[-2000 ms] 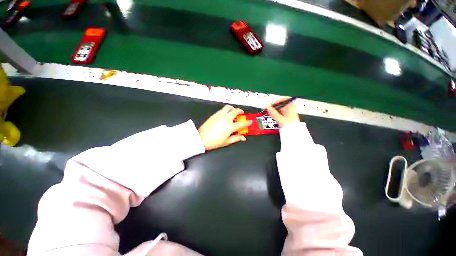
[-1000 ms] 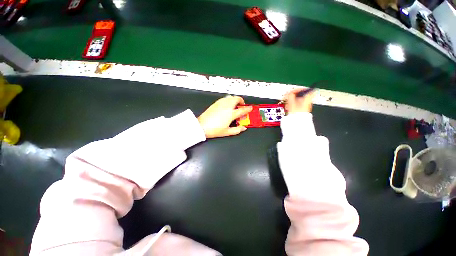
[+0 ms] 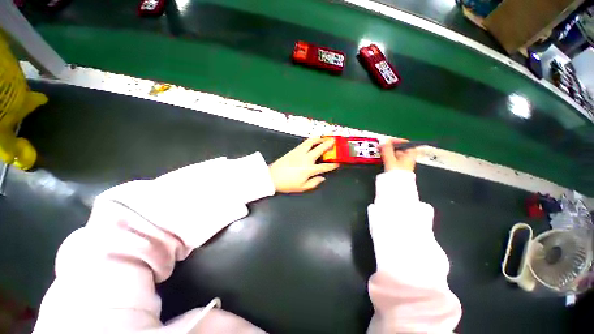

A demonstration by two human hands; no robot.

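A red unit (image 3: 355, 150) with an orange-yellow left end and a black-and-white patterned face lies on the dark bench beside the belt rail. My left hand (image 3: 301, 166) grips its orange-yellow end, thumb and fingers on either side. My right hand (image 3: 398, 155) is at the unit's right end and holds a thin dark tool (image 3: 419, 145) that points out to the right over the rail. The tool's working tip is hidden by the fingers.
Red units (image 3: 319, 57) lie on the green conveyor belt (image 3: 247, 72) beyond the chipped white rail (image 3: 215, 104). A yellow fan (image 3: 16, 104) stands at the left. A white fan (image 3: 557, 258) and a dark red piece (image 3: 535, 206) are at the right. A cardboard box (image 3: 521, 23) is across the belt.
The held unit and both hands sit slightly further right in the picture. On the belt, an orange-ended unit now lies close to the other one. The view has shifted a little.
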